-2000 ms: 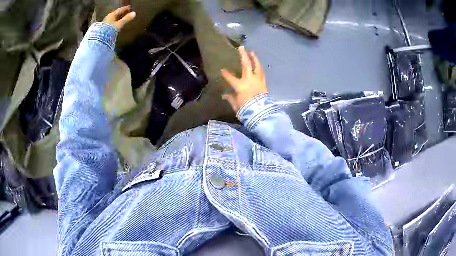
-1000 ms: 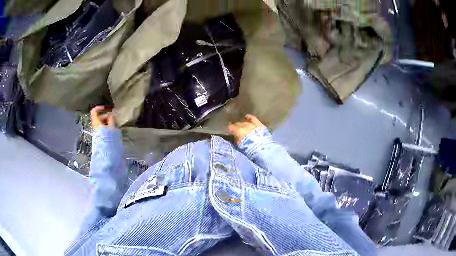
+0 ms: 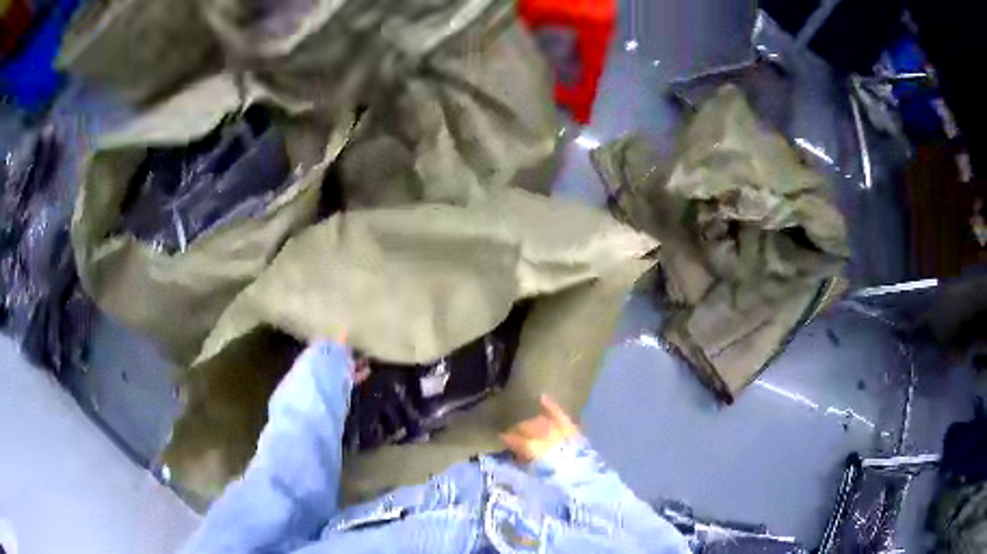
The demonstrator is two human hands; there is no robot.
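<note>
An olive woven sack (image 3: 400,287) lies open in front of me, its far side folded down over part of the mouth. Inside, a dark plastic-wrapped garment bundle (image 3: 468,381) shows with a small white label. My left hand (image 3: 355,366) is at the mouth beneath the folded edge, blurred and partly hidden, so its hold is unclear. My right hand (image 3: 541,431) is at the near right rim with a finger extended; whether it grips the cloth is unclear.
Another open sack (image 3: 135,292) with dark packets stands at the left. A crumpled olive sack (image 3: 747,249) lies on the grey floor at the right. A red object (image 3: 574,49) is beyond. Dark bagged bundles (image 3: 871,503) lie lower right; a white surface (image 3: 76,454) is lower left.
The view has shifted, bringing the red object in. The sack's far side has folded down, covering much of the bundle. My left hand has moved inward, towards the mouth.
</note>
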